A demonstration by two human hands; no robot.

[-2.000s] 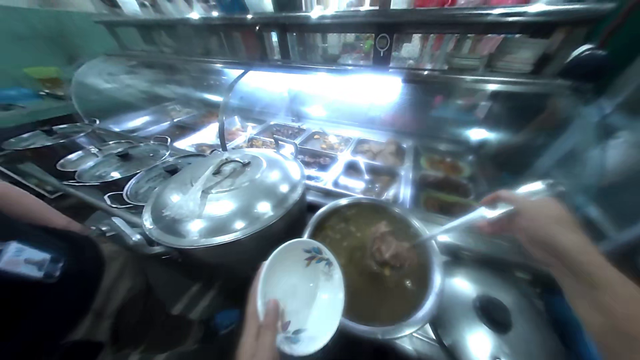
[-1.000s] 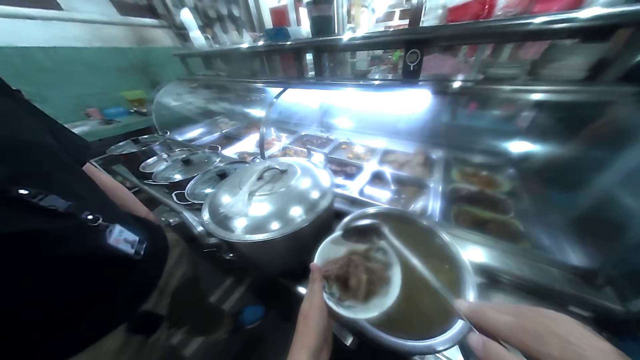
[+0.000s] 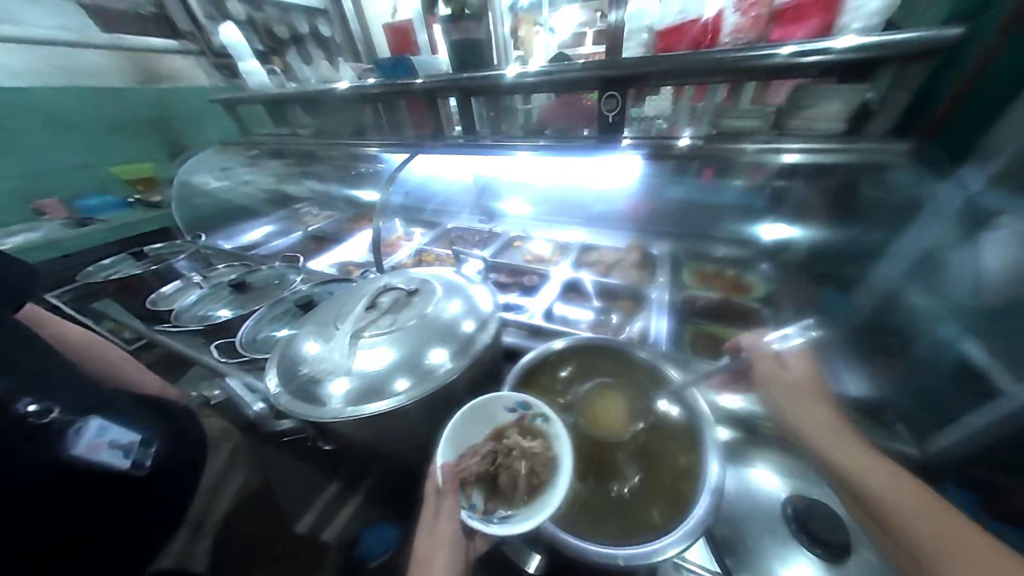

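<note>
My left hand holds a white bowl with a leaf pattern by its left side. Shredded or chunky meat lies in the bowl, which overlaps the near left rim of a metal pot of brownish broth. Around the handle of a metal ladle, my right hand is closed at the pot's upper right. The ladle's head is down in the broth, where a pale round patch shows.
A large lidded pot stands left of the broth, with several lidded pans beyond. Food trays sit behind curved glass. A glass-and-metal lid with a black knob lies at right. A person stands at left.
The bowl was bare two seconds ago and now has meat in it. From over the bowl one second ago, the ladle has moved back into the broth. My right hand has moved up and away.
</note>
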